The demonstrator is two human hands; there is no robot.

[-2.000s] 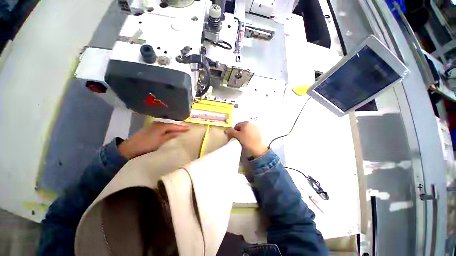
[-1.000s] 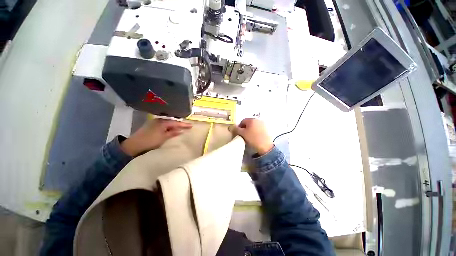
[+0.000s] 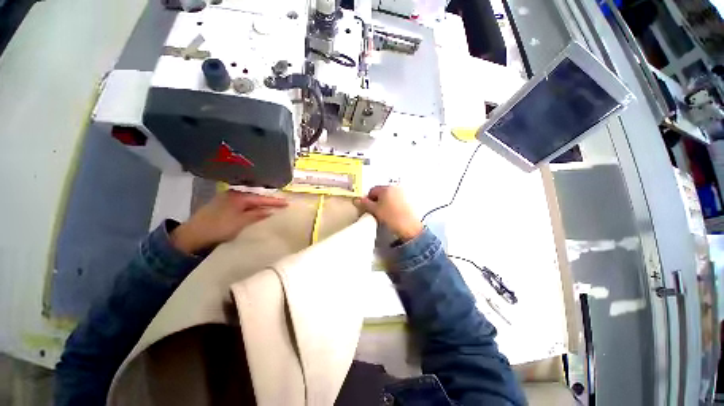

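Observation:
A large beige workpiece (image 3: 325,293) lies on the table and hangs over its front edge, open and dark inside at the lower left. A narrow yellow tape line (image 3: 319,220) runs down its far part. Its far edge meets the yellow-edged clamp frame (image 3: 324,176) under the machine head. My left hand (image 3: 226,218) lies flat on the beige piece left of the tape line, fingers extended. My right hand (image 3: 390,210) pinches the piece's right edge just below the frame's right corner.
The sewing machine head (image 3: 222,139) with its dark grey cover stands beyond my left hand. A tablet-like screen (image 3: 556,107) is at the right. A coiled black cable (image 3: 498,284) and a thin tool (image 3: 498,312) lie on the white table (image 3: 508,238) right of my right sleeve.
The whole view has shifted slightly, so machine and screen appear further left. Both hands and the beige piece hold nearly the same places against the clamp frame.

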